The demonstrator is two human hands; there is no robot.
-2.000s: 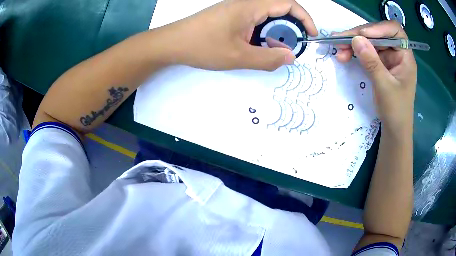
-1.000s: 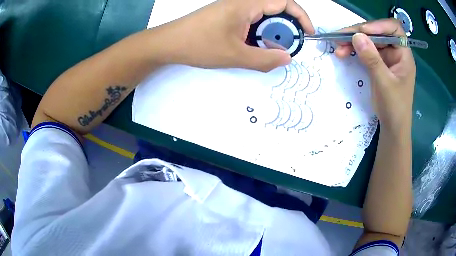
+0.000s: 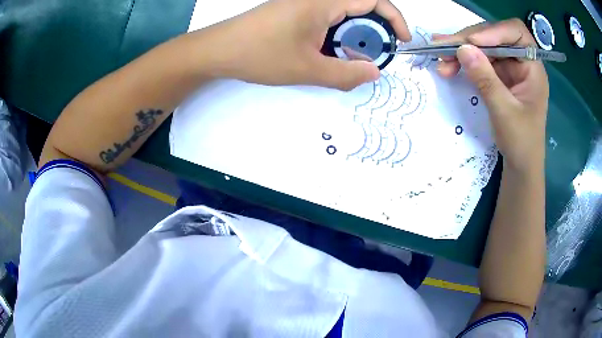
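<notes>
My left hand holds a round disc assembly with a black rim, a silver-grey face and a dark centre hole, above the white paper sheet. My right hand is closed on slim silver tweezers. Their tips meet the right side of the disc's rim; whether they grip a piece cannot be told. Thin grey curved pieces lie in overlapping rows on the paper. Small black rings lie singly and as a near pair on the paper.
Several waiting discs lie on the dark green table at the upper right. A shiny clear plastic sheet lies at the right table edge. Below the table edge are a floor with a yellow line and my white clothing.
The disc and my left hand have shifted slightly left. The tweezer tips have moved left with the disc and stay at its right rim. The whole view has shifted slightly.
</notes>
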